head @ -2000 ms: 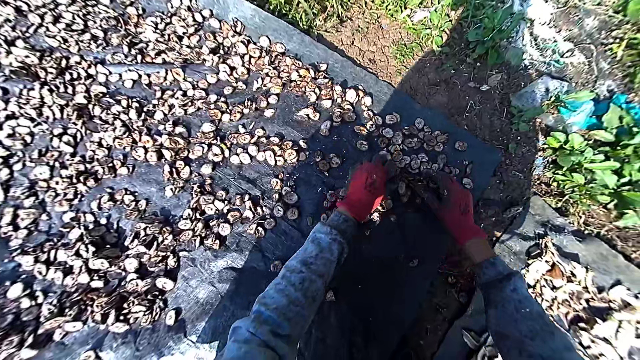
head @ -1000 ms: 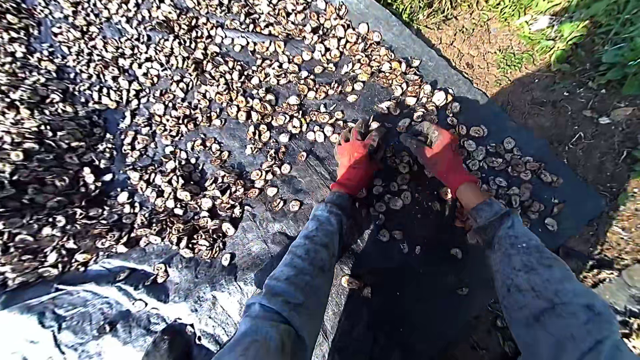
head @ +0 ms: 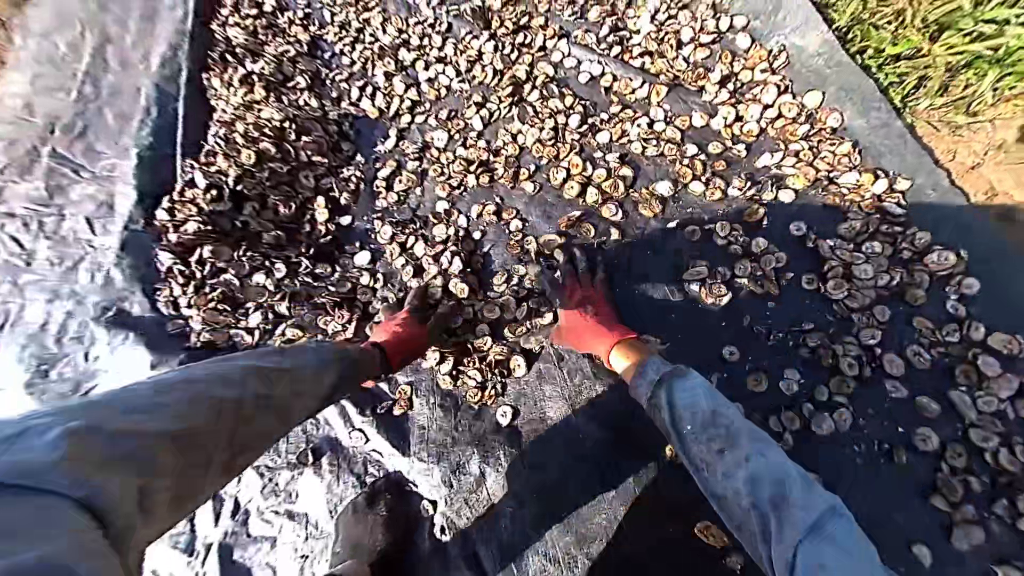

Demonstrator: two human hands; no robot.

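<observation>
Many dried, round slices of some plant or fruit (head: 592, 172) lie spread over a dark plastic ground sheet (head: 544, 424). My left hand (head: 404, 332), in a red glove with dark fingers, rests at the lower edge of the dense slices. My right hand (head: 588, 312), gloved alike, is flat on the sheet with fingers spread and pointing away. Between the two hands lies a small heap of slices (head: 480, 368). The left fingers are dark and partly lost among the slices, so whether they grip any is not clear.
More slices (head: 864, 280) lie scattered in shade on the right. Grass (head: 944, 48) and bare soil (head: 980, 156) border the sheet at the upper right. A silvery sheet (head: 72, 200) extends along the left. A dark shape, perhaps a boot (head: 380, 524), shows at the bottom.
The view has shifted left over the sheet. Both hands have moved left from the shaded slices to the denser, sunlit ones, and are wider apart than one second ago.
</observation>
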